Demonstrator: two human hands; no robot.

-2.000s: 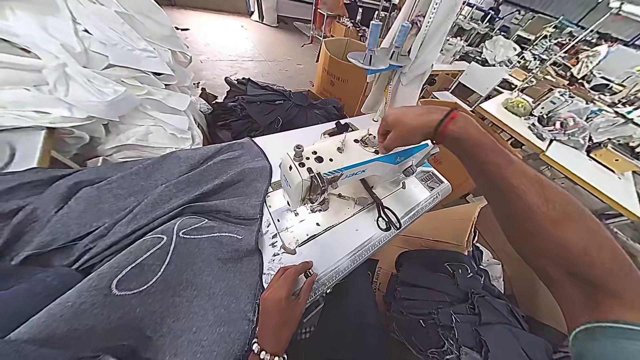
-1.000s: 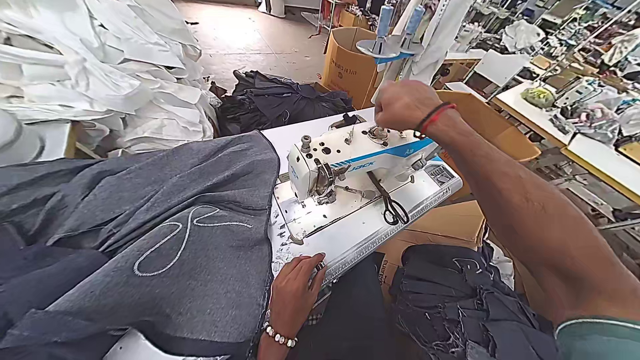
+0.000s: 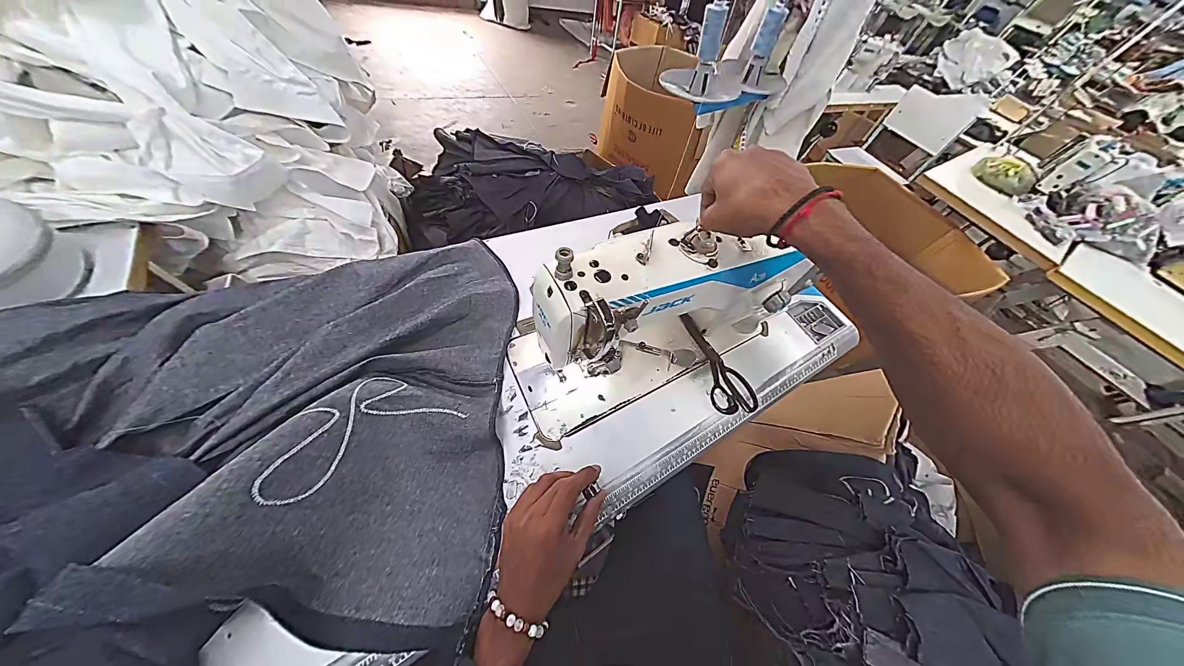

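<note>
A white and blue Jack sewing machine stands on the white table. My right hand is curled at the top of the machine head, by the bobbin winder; whether its fingers hold anything cannot be told. My left hand rests at the table's front edge, beside the hem of a dark grey denim cloth, with nothing visible held in it. A loop of white thread lies on the cloth. Black-handled scissors lie beside the machine arm. Blue thread cones stand on a stand behind.
White fabric is piled at the left. Dark cloth is heaped behind the table. A cardboard box stands behind, and dark cut pieces fill a carton at the lower right. More worktables stand at the right.
</note>
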